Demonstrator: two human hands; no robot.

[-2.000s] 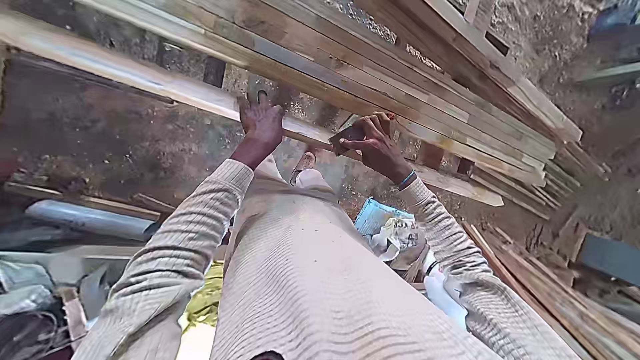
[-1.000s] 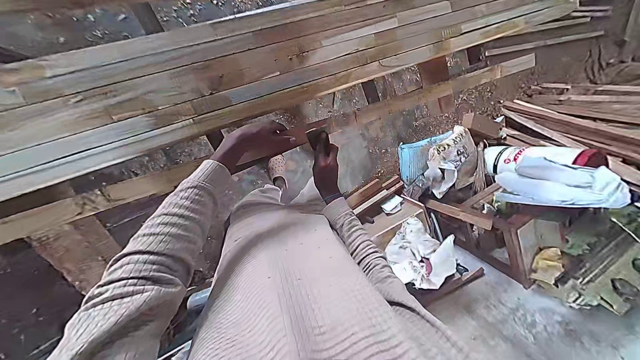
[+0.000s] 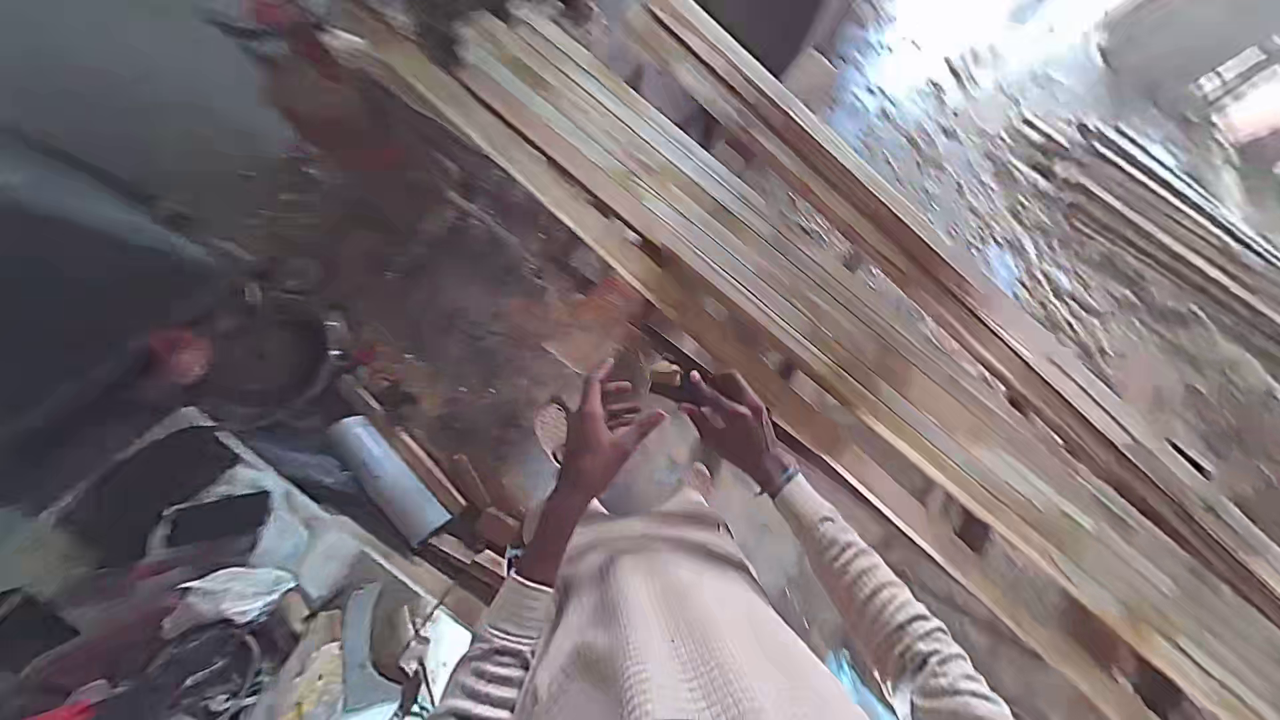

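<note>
My left hand (image 3: pixel 605 430) is raised in front of my body with its fingers spread and nothing in it. To its right, my right hand (image 3: pixel 732 420) is bent around a small dark object (image 3: pixel 672 388) with a pale, wood-coloured part; blur hides what exactly it is. Just beyond the right hand runs the near wooden plank (image 3: pixel 880 490), part of a row of long wooden planks (image 3: pixel 720 250) that crosses the view diagonally from upper left to lower right.
At the lower left lie a grey cylinder (image 3: pixel 390 480), wood offcuts (image 3: pixel 490 520) and a white plastic bag (image 3: pixel 230 597) among mixed items. More long boards (image 3: pixel 1180 210) lie on the littered ground at the upper right.
The view has swung strongly to the left. My left hand has come off the wood it was touching one second ago, and its fingers are now spread. The right hand still has a dark object.
</note>
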